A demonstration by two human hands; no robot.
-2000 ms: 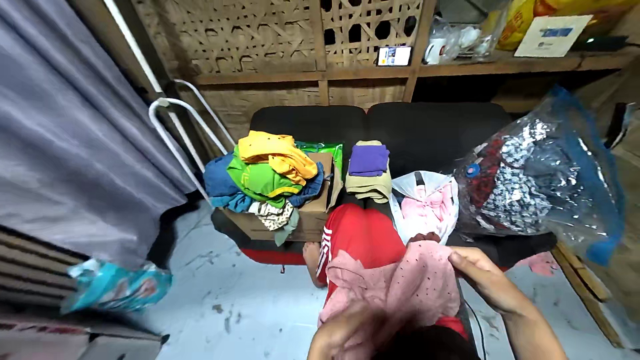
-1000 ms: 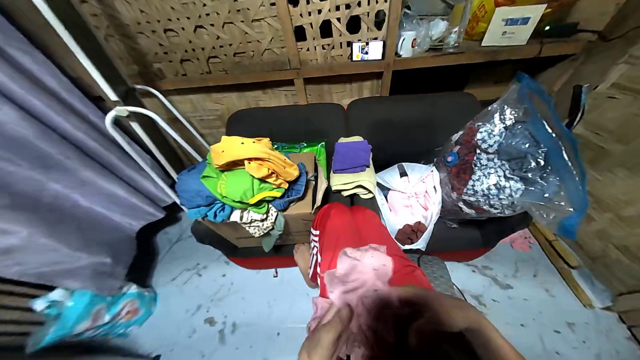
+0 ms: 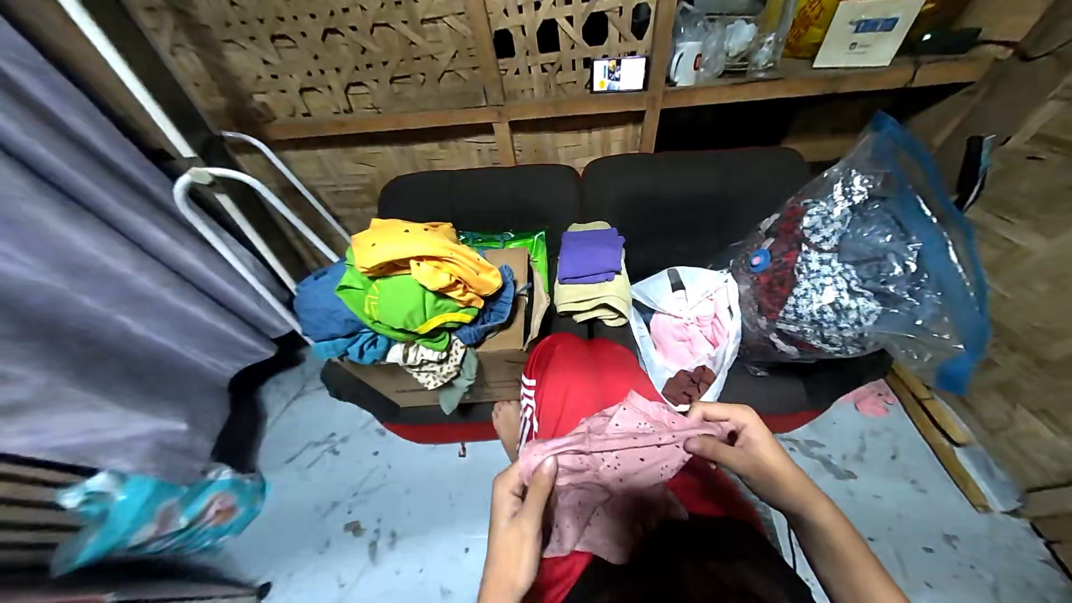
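A pink spotted garment (image 3: 615,452) is stretched between my hands above my lap in red striped bottoms (image 3: 578,368). My left hand (image 3: 523,511) pinches its left end; my right hand (image 3: 741,452) grips its right end. Beyond my knees, a purple folded cloth (image 3: 590,255) lies on a folded beige cloth (image 3: 595,301). To their right is a white plastic bag (image 3: 727,322) with pink cloth (image 3: 691,331) and a brown cloth (image 3: 688,385). At left, a heap holds a yellow garment (image 3: 423,255), a green garment (image 3: 402,310) and blue ones, on an opened cardboard box (image 3: 494,377).
A large clear bag of clothes (image 3: 846,276) rests at the right of the black seat (image 3: 691,193). A phone (image 3: 619,74) stands on the wooden ledge. A white metal frame (image 3: 209,176), grey curtain (image 3: 109,276) and teal plastic package (image 3: 167,511) are at left.
The pink spotted garment, bunched near my lap a second ago, is now spread between my hands, which have moved apart. The brown cloth in the white bag was not visible there two seconds ago.
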